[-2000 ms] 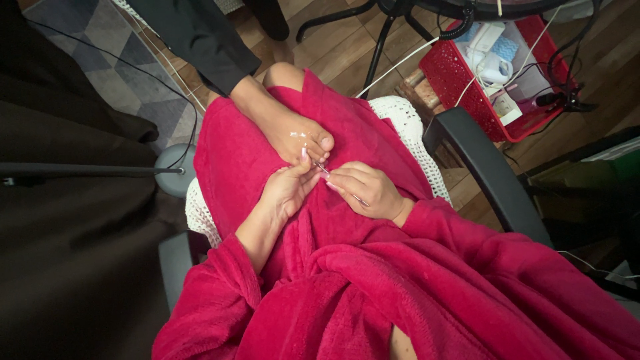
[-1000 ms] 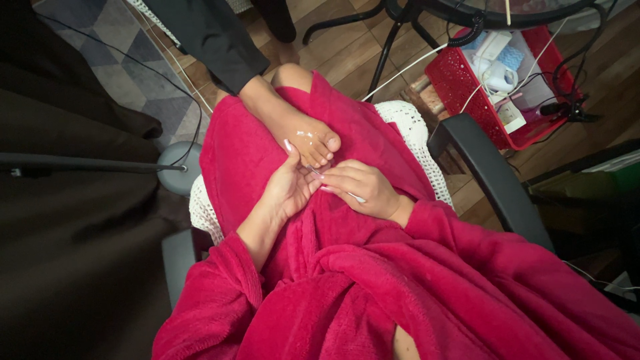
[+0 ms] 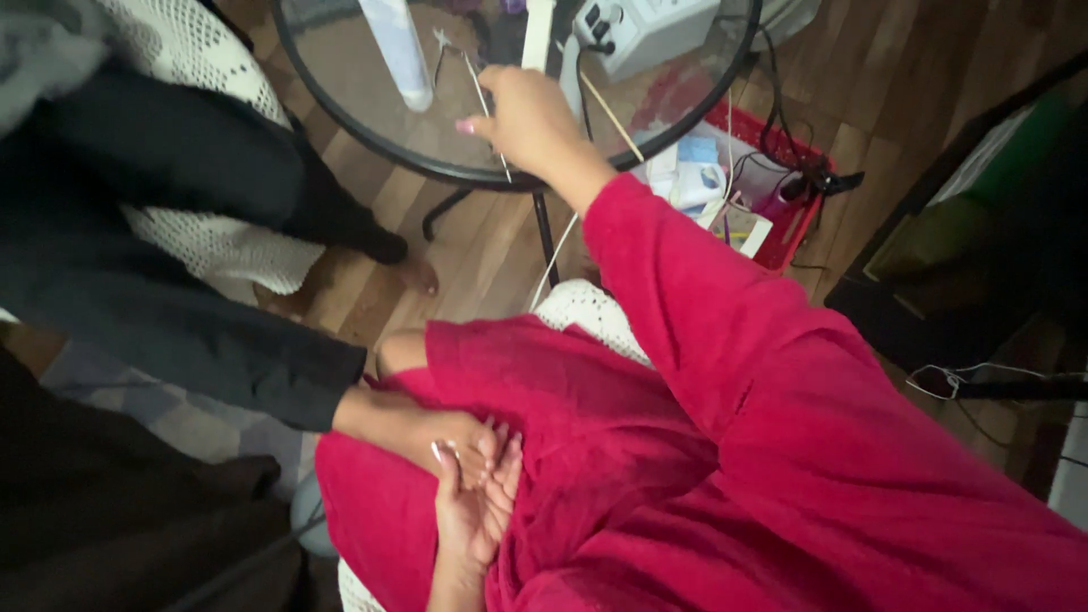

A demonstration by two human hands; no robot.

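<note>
My left hand (image 3: 480,506) is at another person's bare foot (image 3: 421,429), its thumb on the near side and its fingers around the toes. The foot lies on the pink-red robe over my lap, with whitish spots on it. Above the round glass table (image 3: 340,93), my right hand (image 3: 531,115) reaches out with thumb and index finger apart. A thin metal tool (image 3: 478,85) runs between or beneath these fingers; whether they grip it is unclear. A white and pale blue tube (image 3: 398,55) lies left of that hand, and a thin wooden stick (image 3: 610,115) lies right of it.
A white power strip or adapter box (image 3: 650,30) with plugs stands on the table's far side. Below the table edge, a red basket (image 3: 799,229) holds packets and cables. A white cord hangs near the table leg. The other person's trousered legs (image 3: 246,365) extend from the left.
My right hand has left the toes and moved up and right to the glass table. My left hand stays at the foot. The view has shifted towards the table.
</note>
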